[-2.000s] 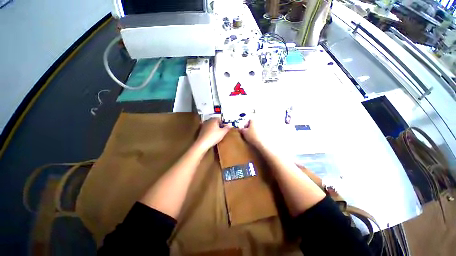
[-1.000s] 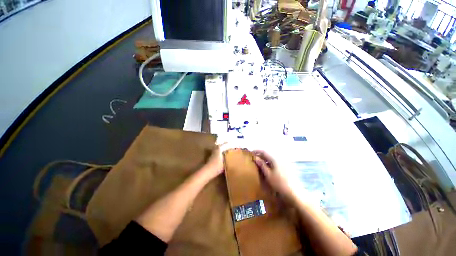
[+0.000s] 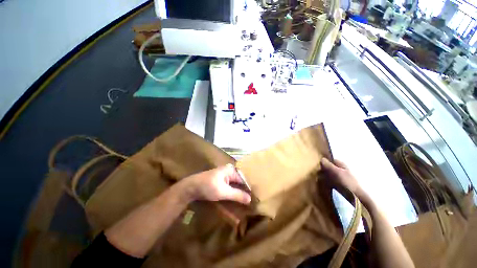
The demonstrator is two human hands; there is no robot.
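Observation:
A brown bag body panel (image 3: 141,172) lies over the near table edge and my lap, creased in the middle. My left hand (image 3: 219,186) grips the bag fabric near its centre, at the edge of a raised flap (image 3: 285,170). My right hand (image 3: 340,175) holds the right edge of that flap. A tan handle (image 3: 350,230) hangs by my right wrist, and another handle (image 3: 86,157) loops out at the left. A small pale tag (image 3: 188,217) shows on the bag. The dark label is not visible now.
The white sewing machine head (image 3: 252,86) with a red logo stands ahead, its needle area (image 3: 245,124) beyond the fabric. Small snips (image 3: 293,123) lie on the white table (image 3: 361,157). A teal mat (image 3: 170,78) is behind left. Brown bags (image 3: 439,209) are at far right.
The bag piece has come away from the needle area toward me. The labelled strip is now out of sight, and a flap is lifted between my hands. My right hand has moved right.

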